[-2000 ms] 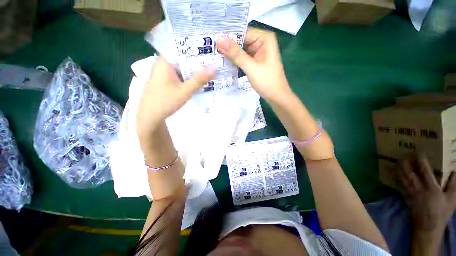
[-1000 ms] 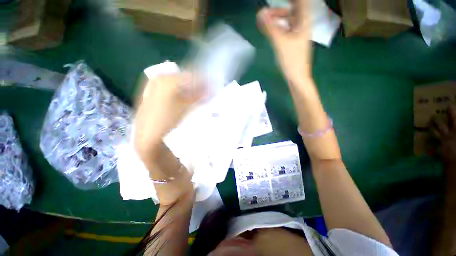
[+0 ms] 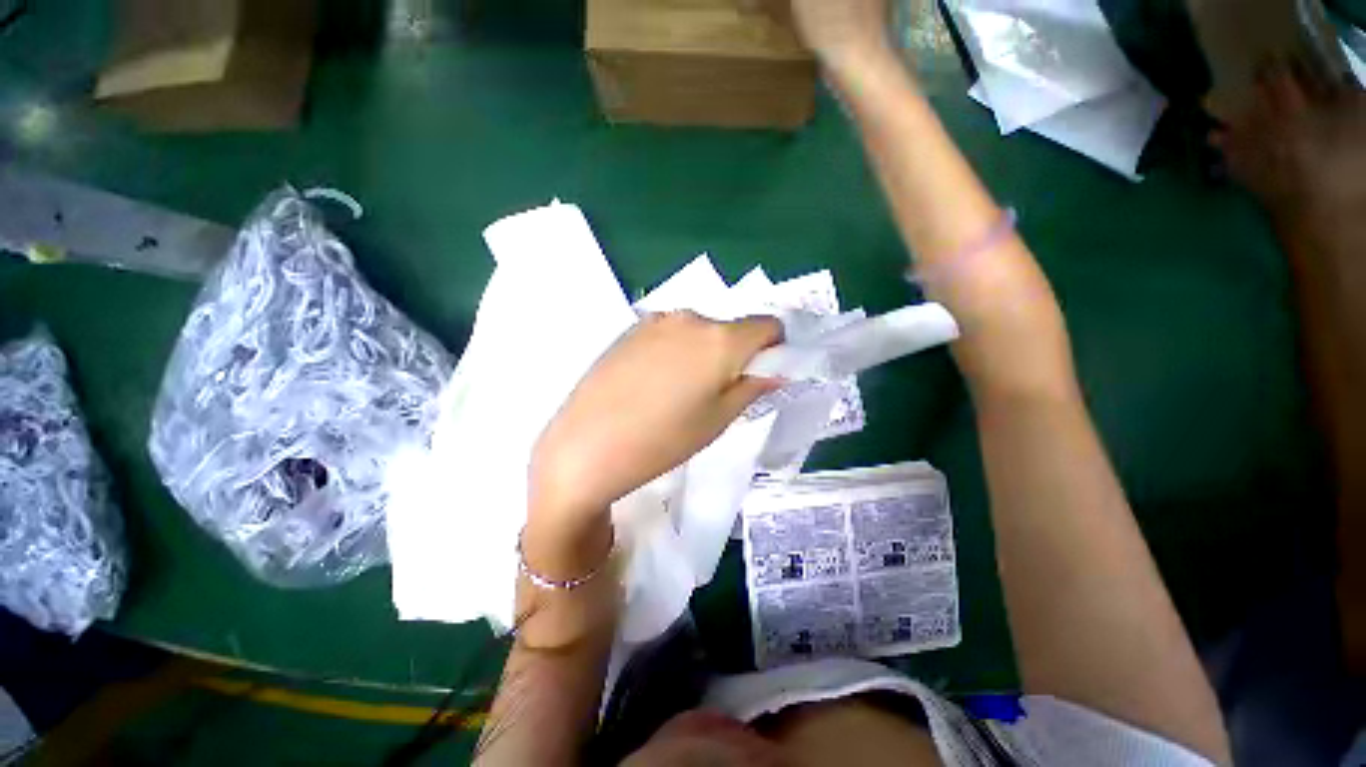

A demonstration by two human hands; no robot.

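My left hand (image 3: 667, 397) pinches a white, curling label sheet (image 3: 884, 339) above the pile. Its print is hard to make out. My right hand (image 3: 847, 27) is at the top edge beside a brown cardboard box (image 3: 700, 83); its fingers are cut off or blurred, so what they hold cannot be told. White backing paper (image 3: 510, 405) lies under and left of my left hand. A few printed label sheets (image 3: 847, 408) stick out from the pile's right side. A stack of label sheets (image 3: 854, 577) with a four-label grid lies close to my body.
Another cardboard box (image 3: 210, 68) stands at far left. A clear bag of grey-white loops (image 3: 292, 405) lies left of the pile, a second bag (image 3: 57, 480) beyond it. A flat grey bar (image 3: 113, 225) is at left. Clear-and-white packets (image 3: 1064, 83) lie top right, near another person's hand and arm.
My left hand has lowered over the pile with the sheet. My right hand has reached further up to the top edge. The far boxes appear further right. The other person's hand has moved to the top right.
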